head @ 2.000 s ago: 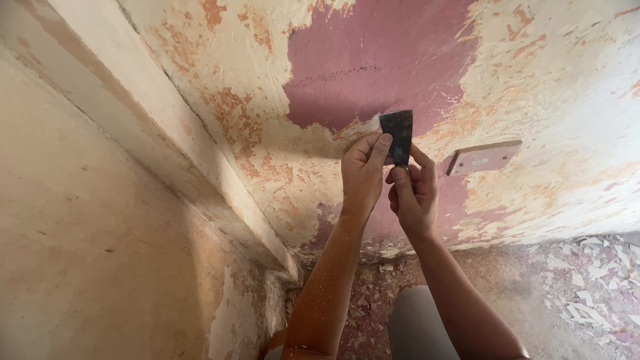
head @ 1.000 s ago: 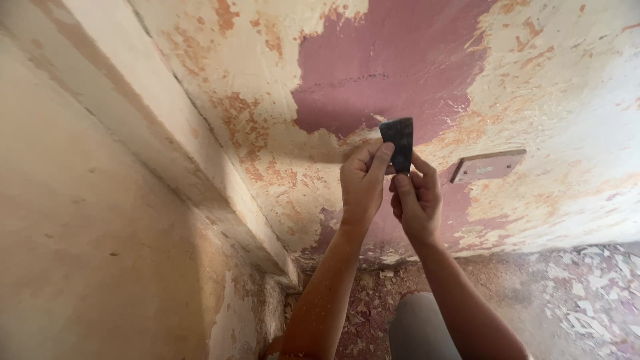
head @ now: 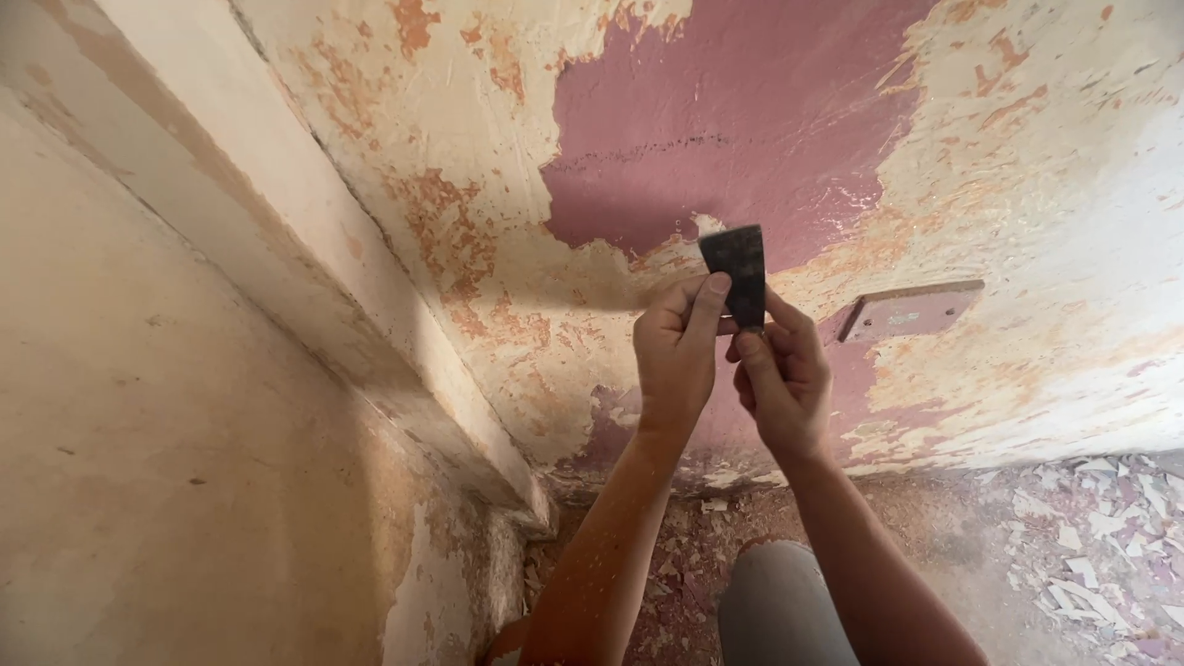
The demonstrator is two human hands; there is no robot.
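Note:
Both hands are on one dark paint scraper (head: 740, 268), its wide blade edge pointing up. My left hand (head: 683, 347) pinches the left side of the blade with the thumb on its near face. Lower down, my right hand (head: 784, 384) grips the scraper near the base of the blade; the handle is hidden by the fingers. Behind the blade is a wall with a patch of purple paint (head: 721, 120), bordered by bare cream and orange plaster (head: 527, 259). Just above the blade's edge a small pale spot shows within the purple.
A purple-painted wall plate (head: 911, 311) with screws is to the right of my hands. A boxed ledge (head: 370, 314) runs diagonally at the left. Paint flakes (head: 1091, 555) lie on the floor at the lower right, and my covered knee (head: 782, 601) is below my arms.
Both hands keep their hold on the scraper. No plain change shows in the wall or in the grip; the view has shifted slightly.

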